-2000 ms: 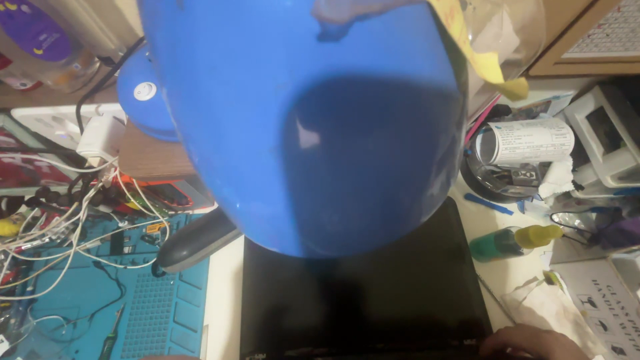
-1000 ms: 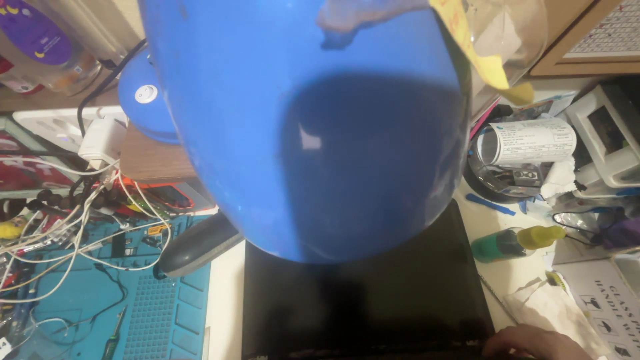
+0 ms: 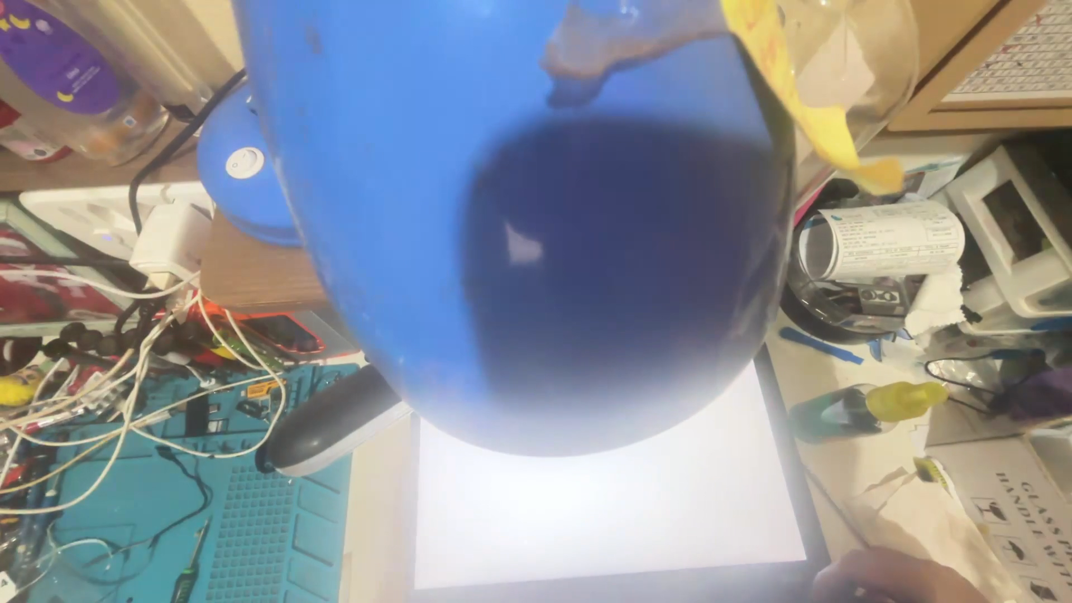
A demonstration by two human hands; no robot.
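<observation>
A flat screen with a dark frame (image 3: 611, 511) lies low in the middle, glowing bright white. My right hand (image 3: 896, 578) is at its lower right corner, cut off by the view's edge; its fingers are partly hidden, so whether it grips the frame is unclear. My left hand is out of view. A large, glossy blue rounded object (image 3: 368, 209), possibly a lamp head, covers the upper middle and hides the screen's far part. A torn strip and yellow tape (image 3: 804, 109) cling to it.
A teal work mat (image 3: 251, 528) with cables and a screwdriver (image 3: 193, 561) lies left, beside a dark rounded handle (image 3: 335, 423). A blue base with a switch (image 3: 244, 163) stands behind. At right are a bottle with a yellow cap (image 3: 837, 414), a printed cylinder (image 3: 896, 239) and cardboard (image 3: 1005, 511).
The screen has turned from black to bright white. My right hand stays near its lower right corner. The blue object has hardly moved.
</observation>
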